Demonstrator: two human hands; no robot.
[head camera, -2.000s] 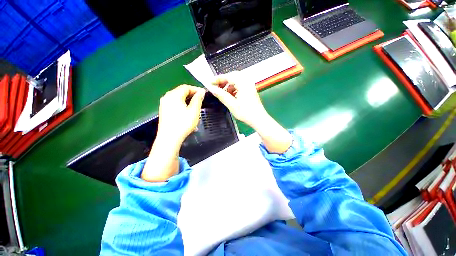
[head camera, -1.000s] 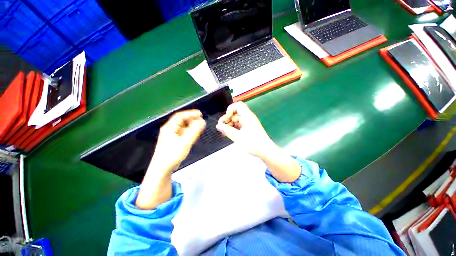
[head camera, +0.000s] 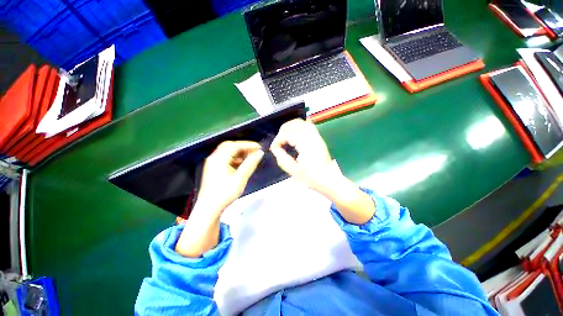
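Observation:
An open laptop with a dark glossy screen (head camera: 170, 176) lies in front of me, its screen tilted and its upper edge running up to the right. A white sheet (head camera: 281, 237) covers its near part and reaches my smock. My left hand (head camera: 229, 170) is over the middle of the screen, thumb and fingertips pinched together. My right hand (head camera: 300, 151) is just to its right, also in a pinch, the fingertips nearly meeting my left ones. Anything between the fingertips is too small to tell.
Two open laptops stand on red-orange carriers beyond, one near (head camera: 312, 77) and one farther right (head camera: 423, 52). Closed laptops on carriers (head camera: 528, 108) lie at the right. Red carriers and white sheets are stacked at the left (head camera: 25, 111). A small blue tray (head camera: 37, 299) is at bottom left.
My hands were together at the screen's upper right, then came apart and nearer to me. Now the fingertips are close together again over the screen. The laptop sits slightly farther right in view.

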